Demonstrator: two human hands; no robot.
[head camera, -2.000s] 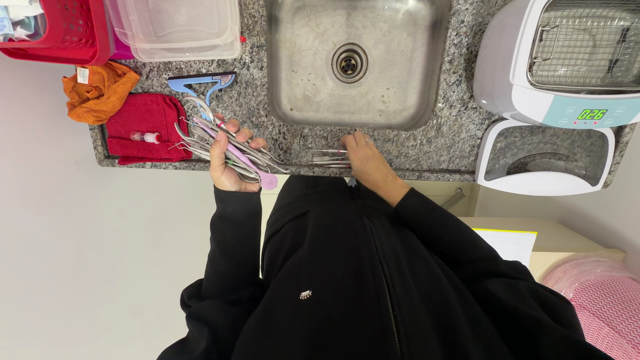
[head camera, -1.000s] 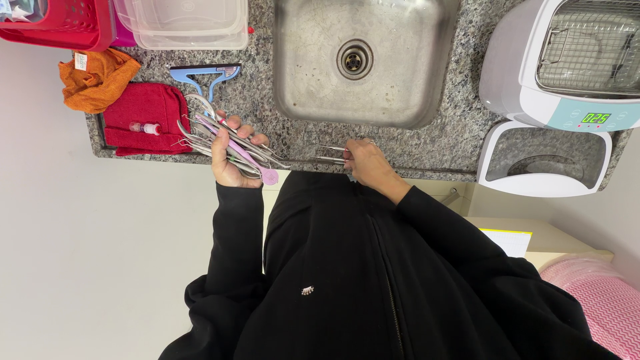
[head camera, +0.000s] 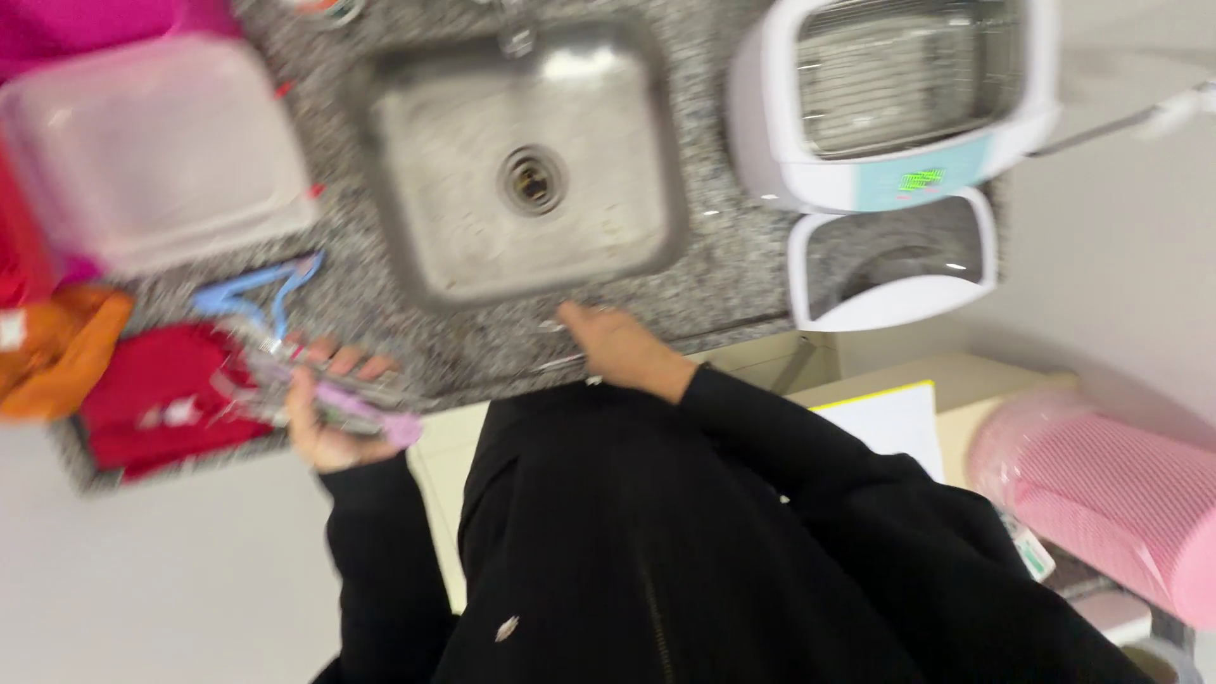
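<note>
My left hand (head camera: 332, 408) is closed around a bundle of slim metal instruments (head camera: 256, 380), among them a pink-purple handled one (head camera: 356, 404) with a round end. The bundle lies over the edge of a red cloth (head camera: 166, 399), and a light-blue plastic squeegee (head camera: 252, 290) is just behind it. My right hand (head camera: 622, 351) is at the counter's front edge, below the steel sink (head camera: 532, 256). Thin metal pieces (head camera: 560, 362) show at its fingers; blur hides how they are held.
A clear plastic tub (head camera: 171, 161) and an orange cloth (head camera: 66, 351) are at the left. At the right stand an ultrasonic cleaner (head camera: 902, 104) with a wire basket and its lid (head camera: 893, 294). A pink roll (head camera: 1102, 494) lies lower right, beside a white sheet (head camera: 883, 427).
The view has shifted and tilted, bringing the tap into sight. My left hand keeps its hold on the bundle; my right hand stays near the sink's front edge.
</note>
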